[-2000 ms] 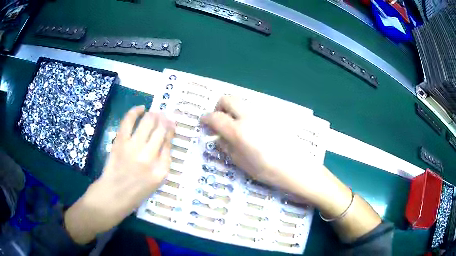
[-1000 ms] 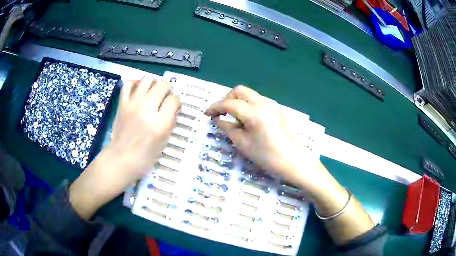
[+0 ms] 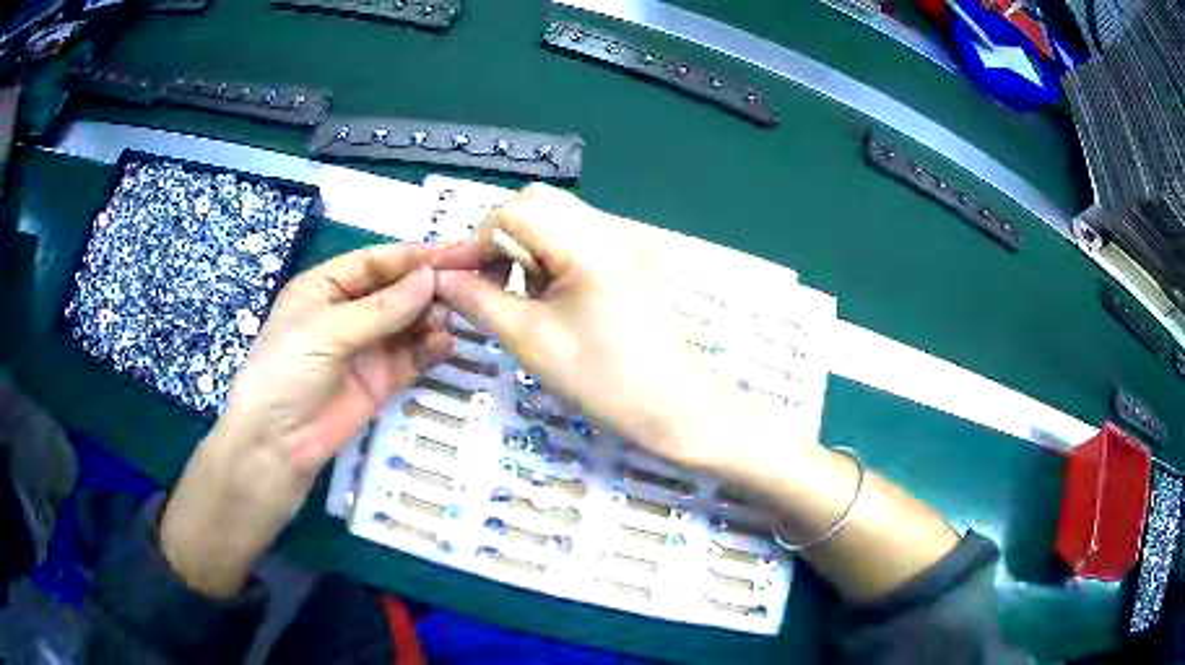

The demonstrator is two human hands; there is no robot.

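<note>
A white slotted board (image 3: 585,572) lies in front of me, with rows of dumbbell-shaped slots and small round metal parts in several slot ends. My left hand (image 3: 344,344) is over its upper left part, palm partly up, thumb and finger pinched together. My right hand (image 3: 585,318) meets it fingertip to fingertip and holds a thin pale stick (image 3: 511,260). Whatever is between the touching fingertips is too small and hidden to tell. A black parts tray (image 3: 182,279) heaped with silver parts is at the left.
Dark fixture strips (image 3: 448,150) lie on the green belt (image 3: 780,195) beyond a pale metal rail (image 3: 936,390). A red bin (image 3: 1098,507) stands at the right beside another tray of silver parts (image 3: 1157,552). Stacked boards (image 3: 1144,156) and a blue bin (image 3: 994,59) are at the upper right.
My hands have moved from separate places over the board to touch at the fingertips, and the left palm has turned up. The fixture strips have shifted right in view.
</note>
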